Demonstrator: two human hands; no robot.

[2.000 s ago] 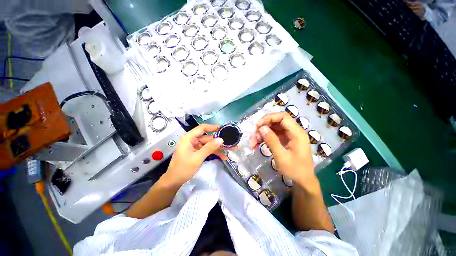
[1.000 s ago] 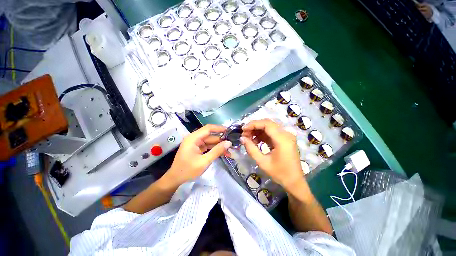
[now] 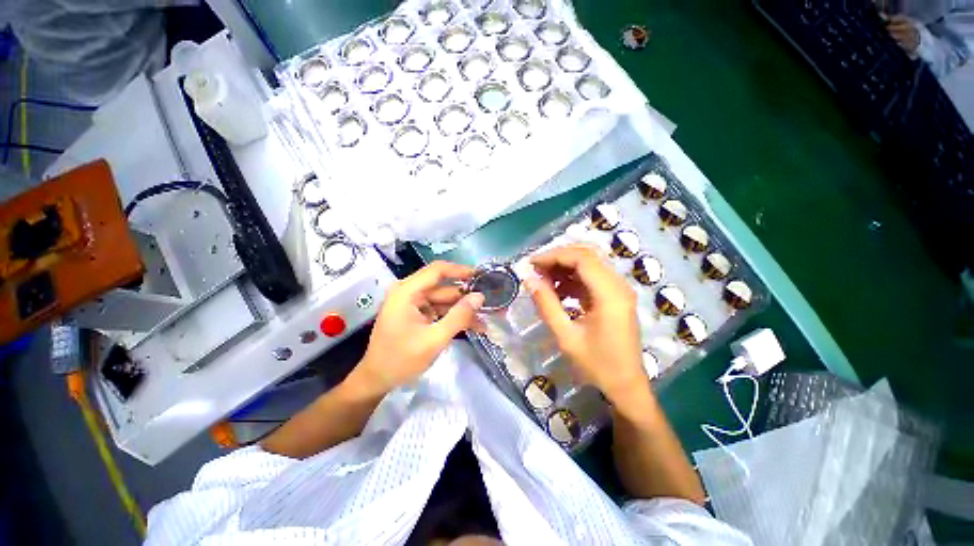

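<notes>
My left hand (image 3: 419, 322) holds a joined unit (image 3: 495, 288), a dark disc inside a silver ring, between thumb and fingers. The disc faces up and looks greyish with a reflection. My right hand (image 3: 585, 316) is at the unit's right side, thumb and fingertips close to its rim; whether they touch it is unclear. Below the hands lies the module tray (image 3: 737, 315) with rows of display modules (image 3: 693, 327), partly hidden by my right hand. Behind is the housing sheet (image 3: 449, 80) with rows of empty silver rings, its near part under white film.
The white press base (image 3: 251, 357) with a red emergency stop (image 3: 333, 324) and orange press fixture (image 3: 69, 251) stands left. Loose rings (image 3: 338, 256) lie beside it. A white plug (image 3: 758, 351) and clear plastic (image 3: 822, 469) lie right. A person's hand (image 3: 904, 34) shows top right.
The disc was black and facing up, then the unit was tilted between both hands; now it lies flatter and looks greyish. My right hand came in from the right to the unit's rim.
</notes>
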